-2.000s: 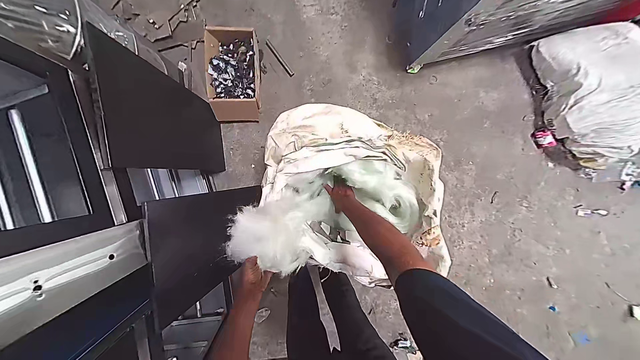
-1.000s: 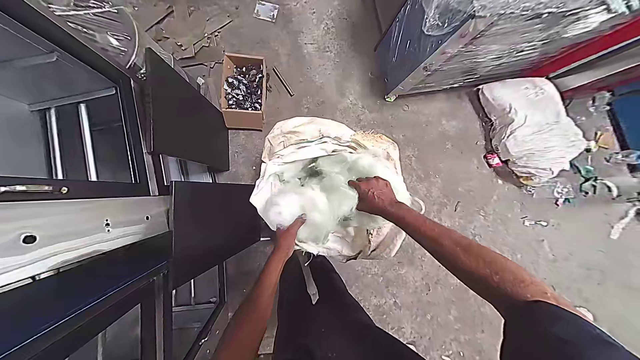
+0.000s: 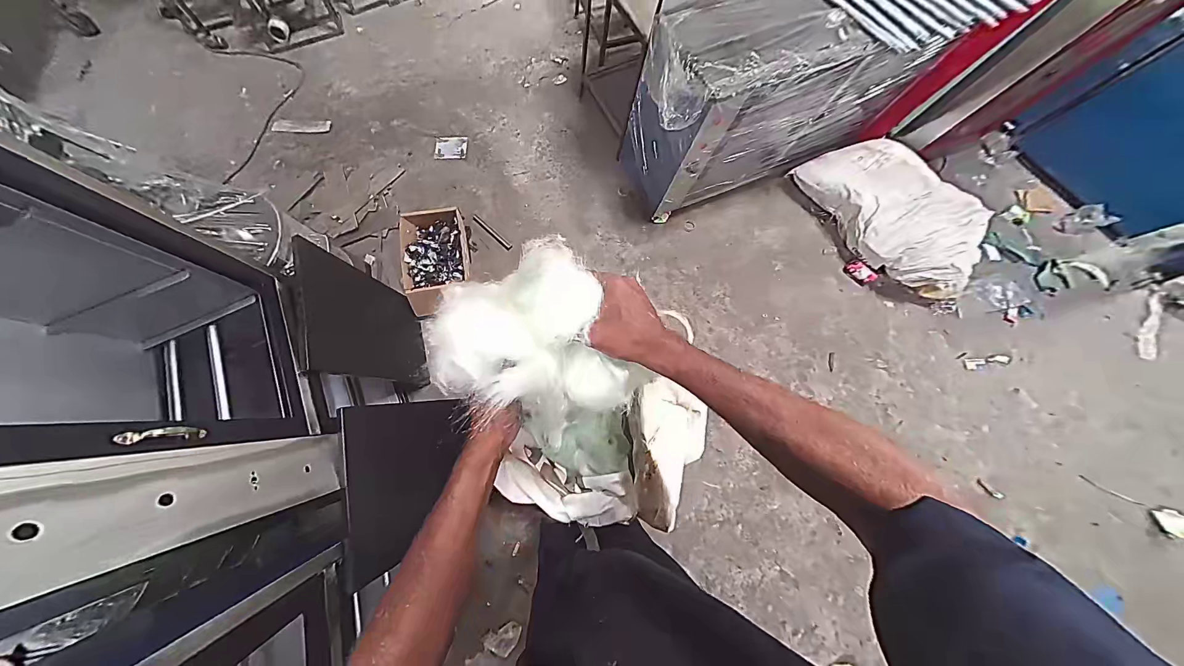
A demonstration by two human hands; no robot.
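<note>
A large clump of white fibrous stuffing (image 3: 523,324) is held up between my two hands, over an open white woven sack (image 3: 671,435). My right hand (image 3: 629,319) grips the clump at its right side. At its lower left, my left hand (image 3: 495,421) is closed on the fibre, its fingertips hidden by it. More pale greenish-white fibre (image 3: 587,439) lies inside the sack, which stands on the floor just in front of my legs.
Dark metal cabinets (image 3: 148,435) with black panels stand close on the left. An open cardboard box (image 3: 412,301) of small dark parts sits ahead. A plastic-wrapped cabinet (image 3: 740,120) and another white sack (image 3: 897,213) are at the upper right, with scraps on the concrete floor.
Both hands were down at the sack's fibre; now they hold a bigger clump up above it. The view has tilted to show more floor ahead.
</note>
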